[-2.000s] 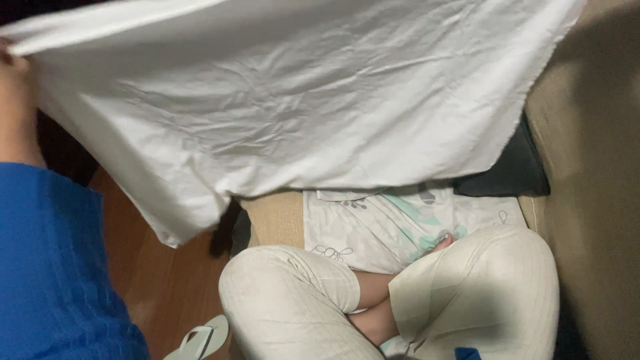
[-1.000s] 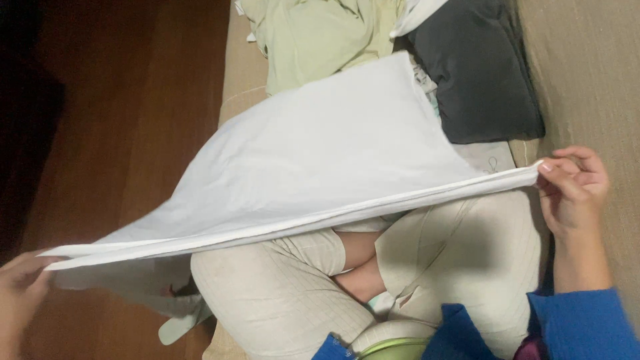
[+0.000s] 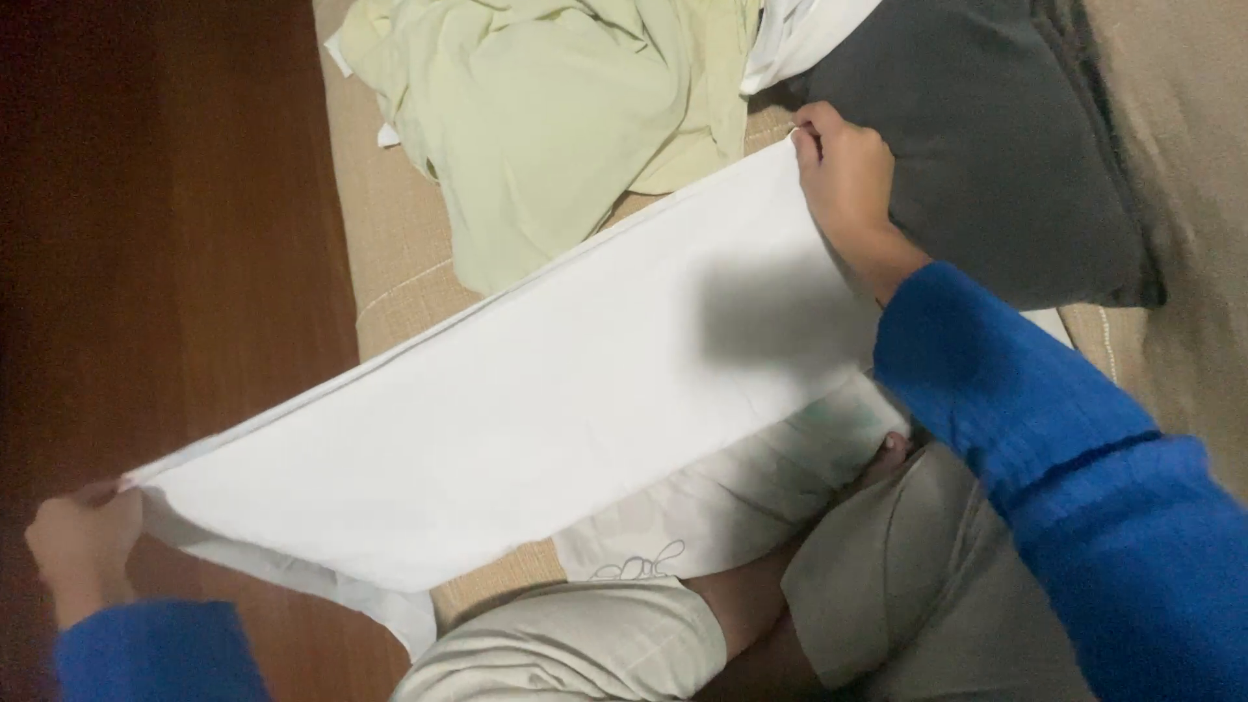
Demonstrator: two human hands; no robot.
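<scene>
A white cloth [image 3: 507, 390], folded over along its far edge, is stretched on a slant between my two hands. My left hand [image 3: 83, 541] pinches its corner at the lower left, over the wooden floor. At the upper right, my right hand [image 3: 843, 175] grips the other end, beside a dark grey folded cloth or cushion [image 3: 985, 156]. The near part of the white cloth hangs over a patterned light fabric [image 3: 673, 517] in front of my crossed legs. A loose flap droops below my left hand.
Pale green crumpled fabric [image 3: 556, 117] lies beyond the white cloth on the beige couch seat [image 3: 390, 283]. Another white fabric piece [image 3: 804, 34] touches the dark one. The couch's back or arm [image 3: 1180, 244] is at the right, the wooden floor [image 3: 175, 244] at the left.
Two seconds ago the white cloth was held up high. A second ago its held edge lay near my knees; now that edge is farther out, and my right hand has moved away from my body.
</scene>
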